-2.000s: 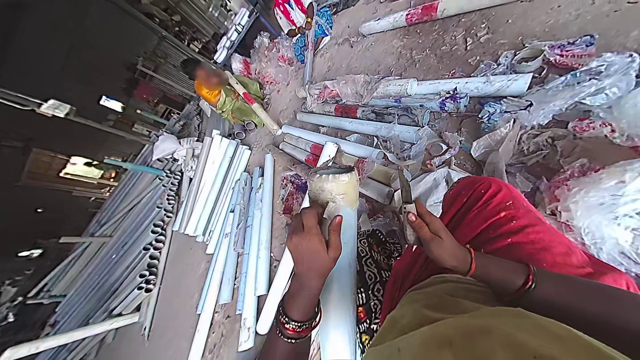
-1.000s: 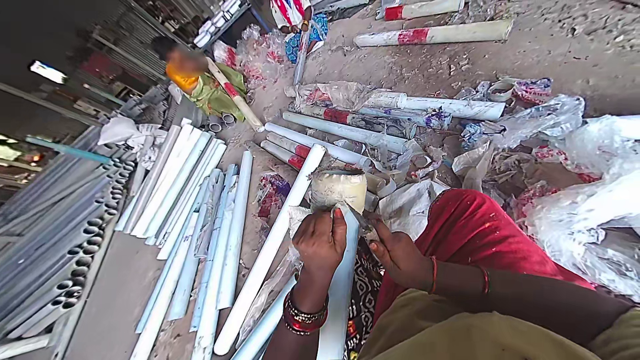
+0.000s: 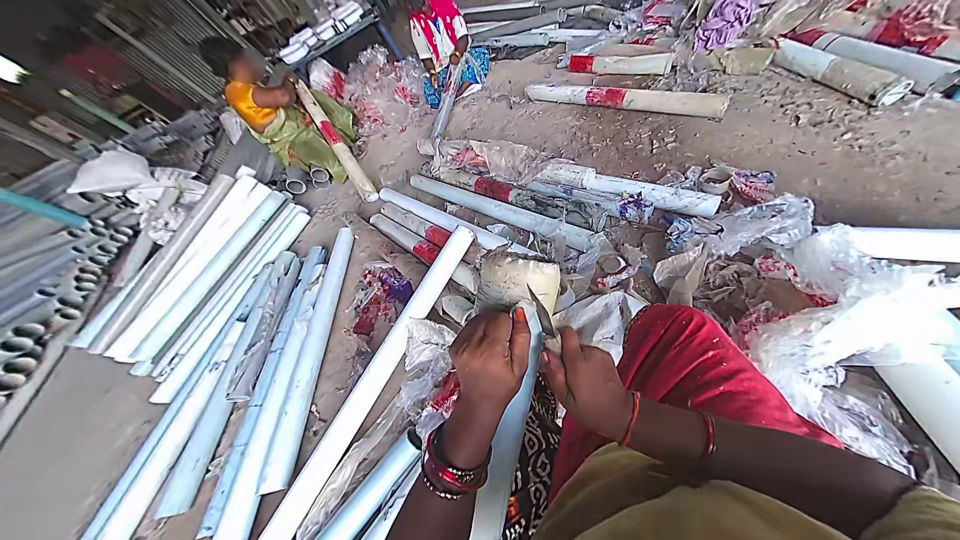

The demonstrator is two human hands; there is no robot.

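A pale blue plastic pipe (image 3: 504, 450) stands on end between my arms, leaning away from me. Its far end carries a wide cream-coloured band (image 3: 517, 279), dirty at the rim. My left hand (image 3: 491, 352) is closed around the pipe just below this band, thumb on top. In my right hand (image 3: 585, 371) is a knife (image 3: 541, 313), its pointed blade lying against the pipe at the band's lower edge, beside my left thumb. Whether a loose strip is pinched under that thumb cannot be told.
Loose white and blue pipes (image 3: 300, 375) lie to the left, beyond them a stack of grey pipes (image 3: 45, 300). Torn plastic wrapping (image 3: 832, 330) covers the ground at right. Red-marked pipes (image 3: 630, 100) lie ahead. Two people sit farther off, one (image 3: 277, 112) holding a pipe.
Two seconds ago my right hand held the knife upright, away from the pipe; now its blade is at the pipe beside my left hand. The view has shifted.
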